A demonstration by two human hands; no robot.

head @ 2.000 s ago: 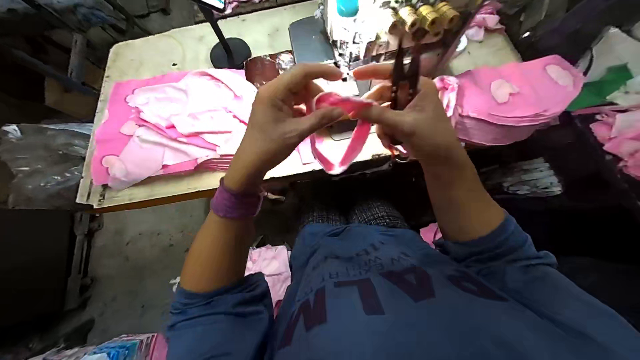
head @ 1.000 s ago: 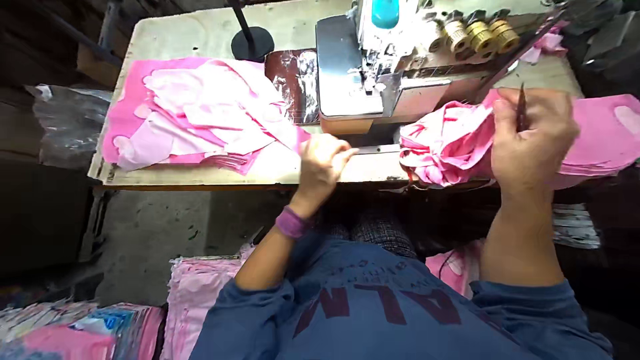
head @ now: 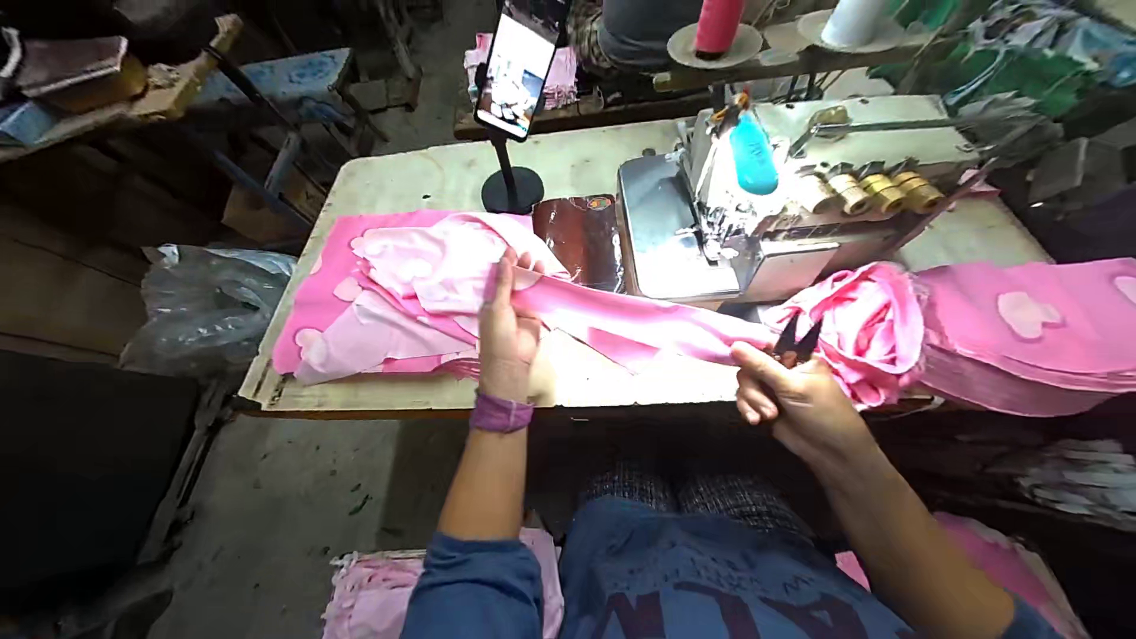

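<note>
A long pink fabric piece point(head: 621, 321) stretches between my two hands, over the front of the table. My left hand point(head: 510, 333) has its left end between thumb and fingers, beside a pile of pink fabric pieces point(head: 417, 266). My right hand point(head: 790, 386) pinches the right end and also holds small dark thread snips point(head: 797, 339), blades apart and pointing up. Just beyond the right hand lies a bunched pink fabric roll point(head: 874, 333). The overlock sewing machine point(head: 754, 204) stands behind the strip, with its metal plate point(head: 679, 240) to the left of the needle area.
A phone point(head: 519, 75) on a round-based stand is behind the pile. A brown packet point(head: 579, 241) lies beside the machine. Stacked pink panels point(head: 1047, 328) sit at the right. Thread cones point(head: 717, 31) stand behind, and a clear plastic bag point(head: 217, 306) hangs at the left.
A long pink fabric piece is now stretched between my hands; one second ago none was. My left hand has moved left to the fabric pile. The view has shifted upward.
</note>
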